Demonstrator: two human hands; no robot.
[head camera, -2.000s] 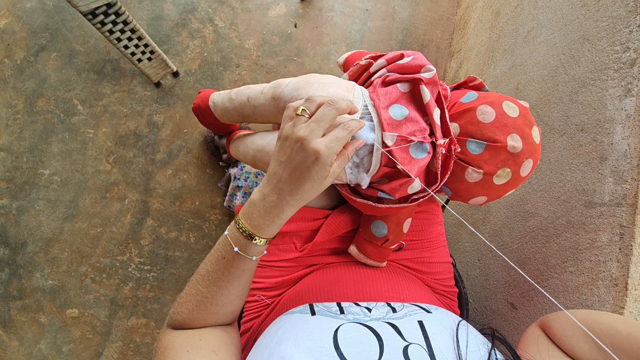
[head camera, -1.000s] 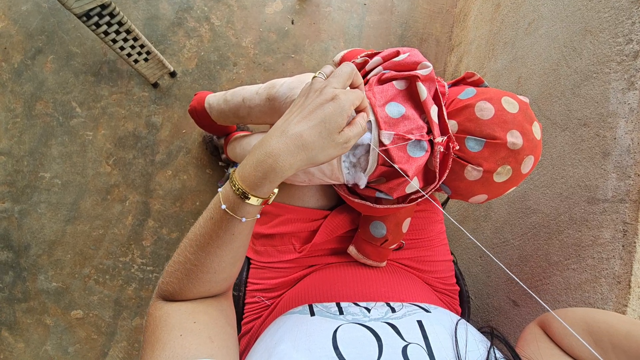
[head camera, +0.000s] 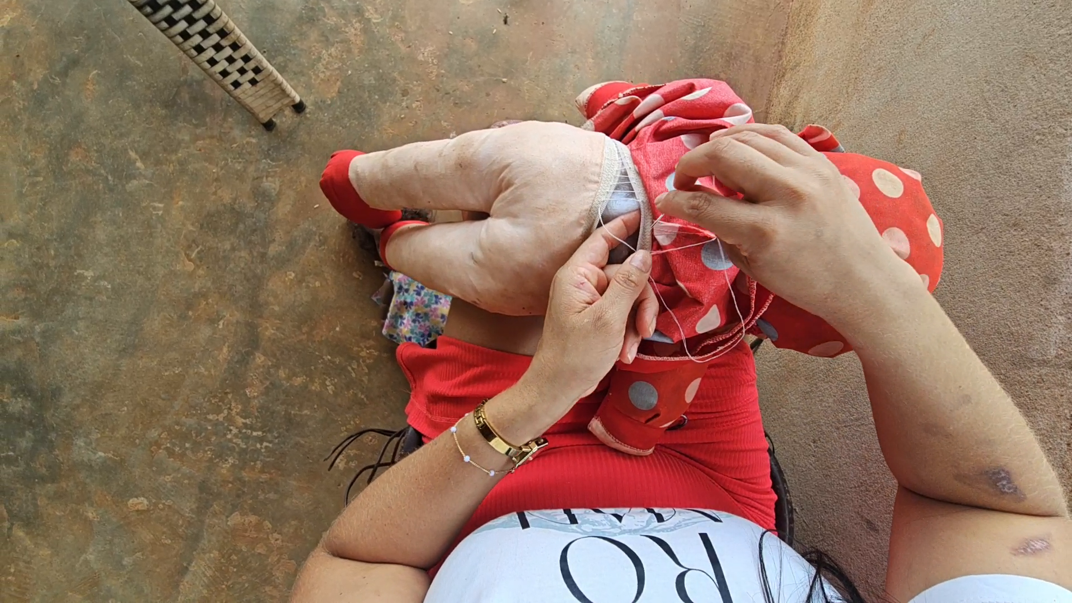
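A cloth doll (head camera: 536, 201) with red feet and a red polka-dot garment (head camera: 695, 293) lies face-down or face-up, I cannot tell which, across my lap. An open seam in its body shows white stuffing (head camera: 621, 201), with strands of thread crossing the gap. My left hand (head camera: 599, 297) pinches the fabric edge at the gap's lower end. Above the garment, my right hand (head camera: 754, 197) has thumb and forefinger close together beside the seam; a needle between them cannot be made out. White thread (head camera: 670, 318) loops over the dotted cloth below.
A woven-seat stool or chair (head camera: 222, 54) stands at the upper left on the stained floor (head camera: 167, 335). A rough wall or ledge surface (head camera: 988, 100) borders the right side. Floral cloth (head camera: 416, 310) shows below the doll's legs.
My right hand has come in over the dotted garment; it was out of view before. My left hand has moved down from the seam's upper part. The long taut thread at the right now hangs in loops.
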